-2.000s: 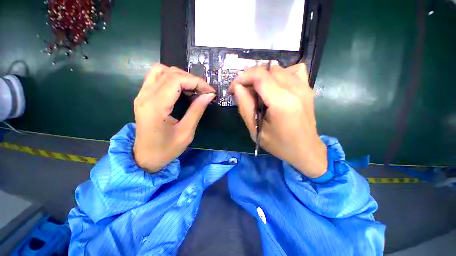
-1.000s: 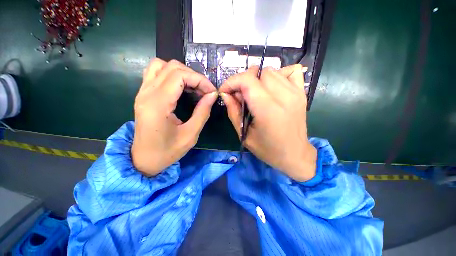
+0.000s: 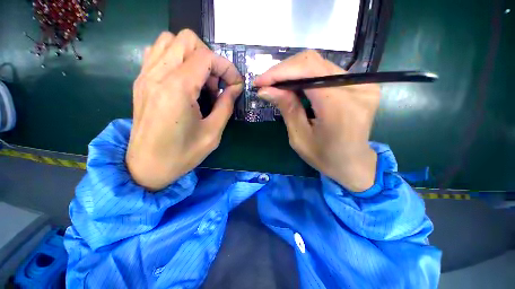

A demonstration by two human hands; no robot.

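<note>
The opened tablet housing (image 3: 367, 34) lies in front of me, its circuit board (image 3: 261, 114) at the near end. My left hand (image 3: 180, 107) is over the board's left part, thumb and index fingertip pinched together. A tiny wired component seems to be between them, too small to make out clearly. My right hand (image 3: 333, 113) is over the board's right part and holds the dark tweezers (image 3: 361, 79) nearly level, back end pointing right. The tweezer tips are by the thumb and index fingertips, close to the board and partly hidden. My hands cover parts of the board.
A pile of red wired components (image 3: 62, 20) lies on the dark green bench mat (image 3: 452, 130) at the upper left. A large silvery-white panel (image 3: 288, 22) fills the far part of the housing. A white round object (image 3: 7, 107) is cut off by the left edge.
The tweezers have swung from pointing away from me to lying nearly level, with their tips now at my right fingertips. My hands, together one second ago, are slightly apart. The left has moved up and left.
</note>
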